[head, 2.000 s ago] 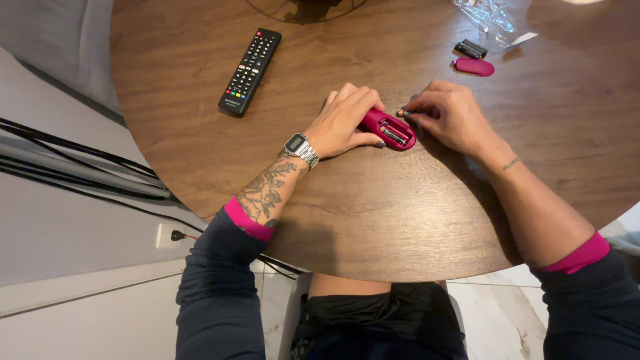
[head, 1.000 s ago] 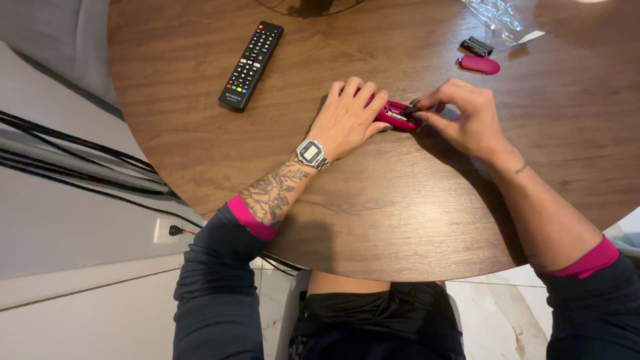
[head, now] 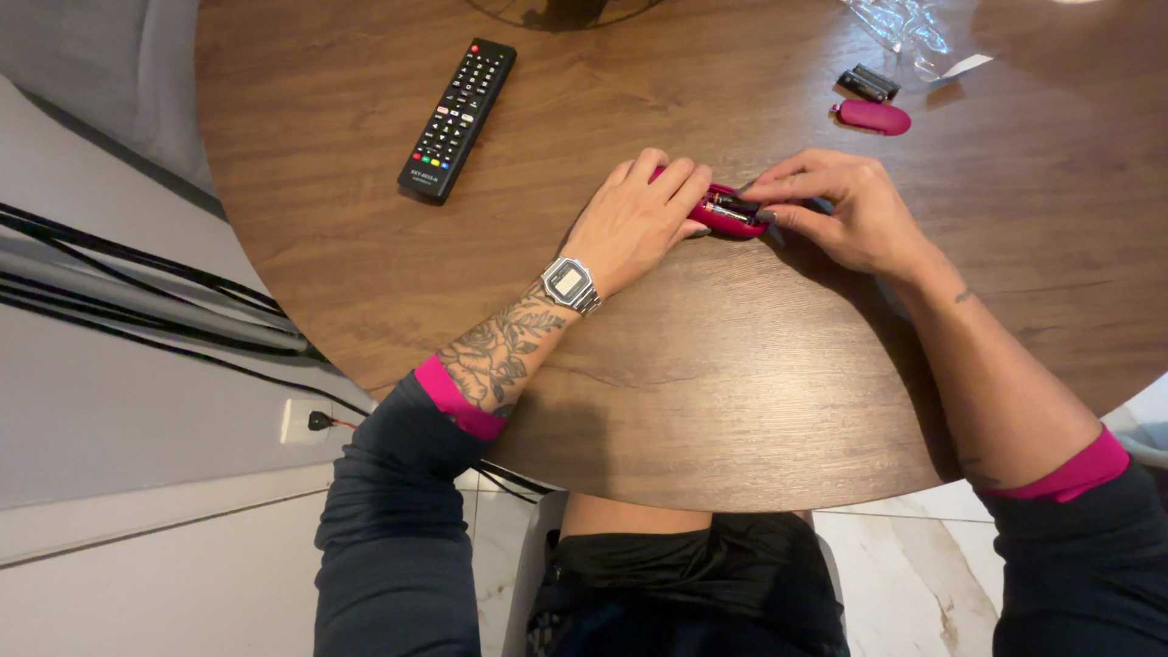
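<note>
My left hand (head: 639, 212) grips a magenta battery-powered device (head: 744, 230) and holds it down on the wooden table. Its battery compartment faces up, with batteries (head: 728, 210) lying in it. At the compartment's right end, the thumb and fingers of my right hand (head: 835, 205) touch a battery; my fingertips partly hide it. Up and to the right lie a magenta oval cover (head: 873, 117) and, just behind it, two dark batteries (head: 869, 82) side by side.
A black remote control (head: 458, 119) lies at the left of the round wooden table (head: 657, 401). Clear plastic packaging (head: 912, 32) is at the back right, and a dark round wire-like object stands at the back edge of view. Black cables (head: 137, 301) run along the wall at left.
My right hand has moved from beside the device's right end onto its battery compartment, bringing a small battery there. My left hand still holds the device.
</note>
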